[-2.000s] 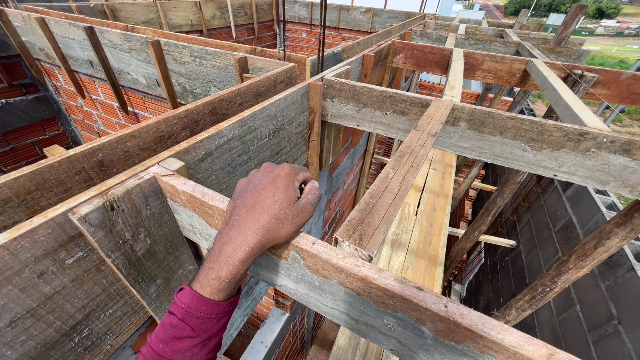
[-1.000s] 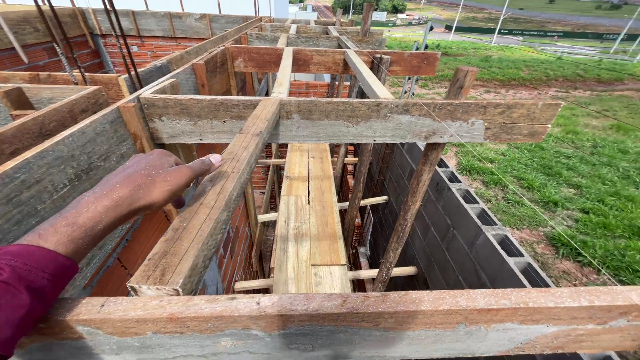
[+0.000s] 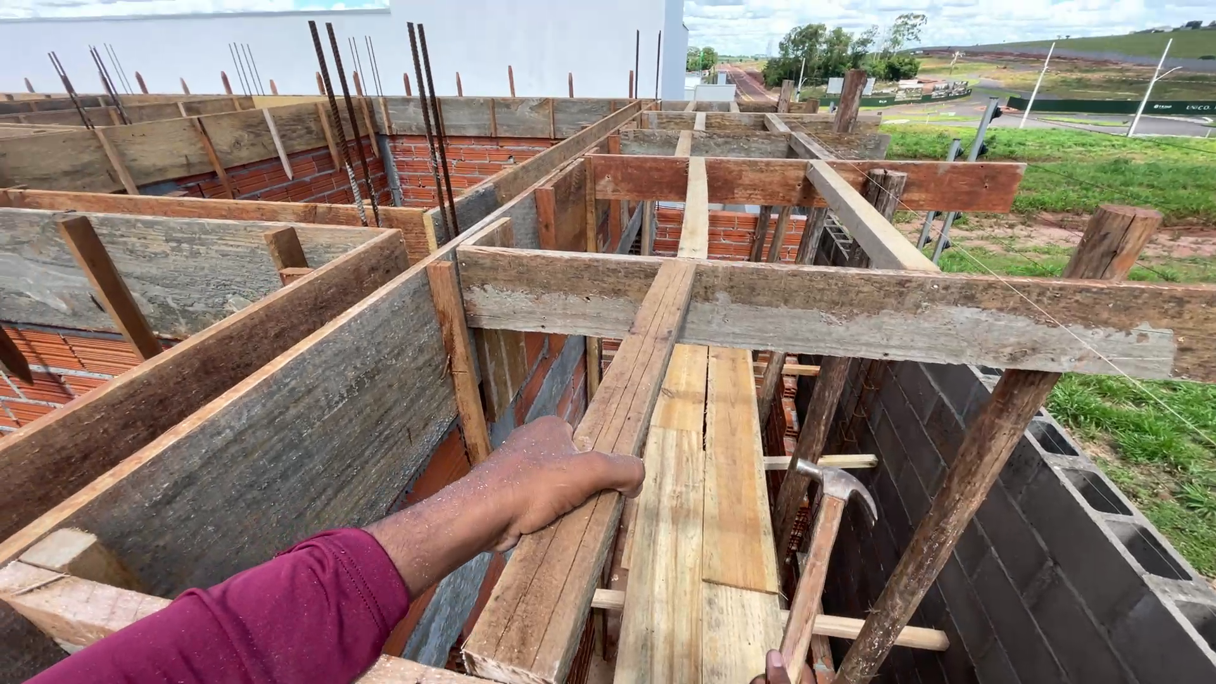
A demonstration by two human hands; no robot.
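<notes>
My left hand, in a maroon sleeve, grips a weathered wooden beam across its top, with the thumb over the right edge. The beam's far end lies on a grey-stained cross board; its near end shows at the bottom. At the bottom edge my right hand is mostly out of view, its fingers around the wooden handle of a claw hammer. The hammer's metal head points up, right of the pale planks below the beam.
Wooden formwork boards run along brick walls on the left. Rebar rods stand upright behind them. Round timber props and a grey concrete block wall are on the right. A thin string crosses the right side.
The left hand was on the near crossboard, then beside the beam, and now holds the beam. The hammer and right fingers have come into view. The view has shifted.
</notes>
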